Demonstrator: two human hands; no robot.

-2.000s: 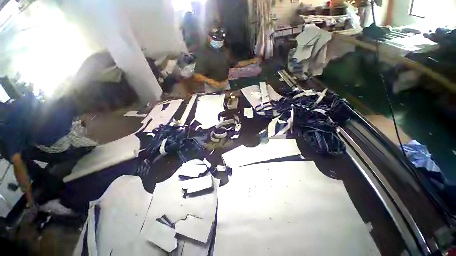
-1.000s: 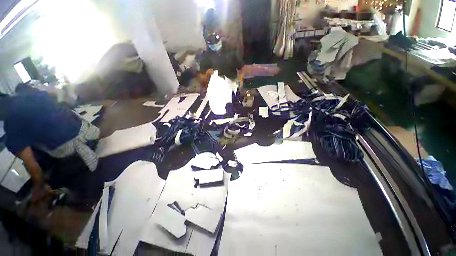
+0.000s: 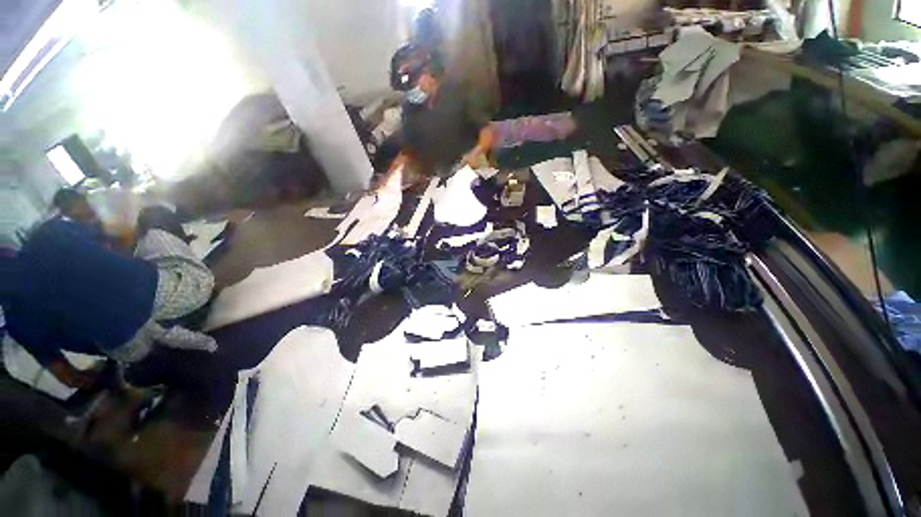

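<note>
Neither of my hands is in view. Nearest in front of me lies the large white-topped body panel stack (image 3: 626, 424). To its left is the middle panel stack (image 3: 379, 389) with a rounded top, with small cut parts (image 3: 432, 436) lying on it. Further left is the narrower sleeve stack (image 3: 298, 394), with narrow strips (image 3: 240, 434) along its left side. A long tapered piece (image 3: 576, 299) lies just above the body panel, dark cloth showing along its lower edge.
Dark tangled offcuts (image 3: 712, 237) lie at the right, more (image 3: 389, 268) at centre-left. Metal rails (image 3: 823, 379) run along the right side. A person in dark blue (image 3: 86, 283) bends at the left; a masked person (image 3: 439, 111) stands at the far end handling white pieces.
The view has shifted, so the stacks appear further right. The far person has lowered a white piece and reaches for another at the left. The person at left bends lower. The near stacks lie as before.
</note>
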